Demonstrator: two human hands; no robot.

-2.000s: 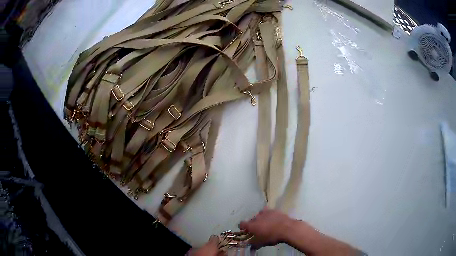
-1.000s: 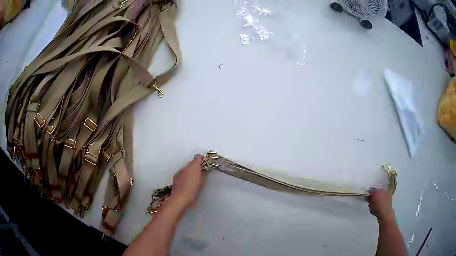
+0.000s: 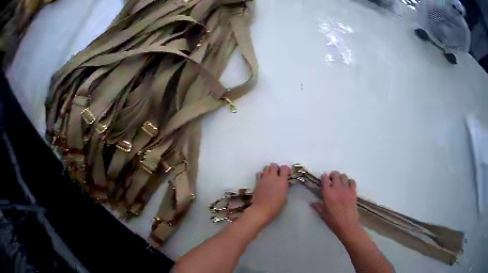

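Observation:
A bundle of khaki-tan straps point(image 3: 404, 221) lies across the table in front of me, folded, with its far end at the lower right. My left hand point(image 3: 272, 187) is closed over the bundle near its left end. Gold snap hooks point(image 3: 218, 208) stick out to the left of it. Gold slide adjusters point(image 3: 299, 171) show between my two hands. My right hand point(image 3: 338, 200) is on the bundle just right of the adjusters, fingers curled over the straps. The undersides of both hands are hidden.
A large tangled heap of tan straps point(image 3: 144, 80) with gold hardware covers the table's left part. Shiny clear film point(image 3: 336, 42) lies at the upper middle. A small fan point(image 3: 443, 26) stands at the upper right. A white cloth or paper point(image 3: 479, 154) lies at the right edge.
My right hand has moved left from the bundle's far end to beside the adjusters. The far end now lies on the table. The separate straps seen earliest are now gathered in the bundle.

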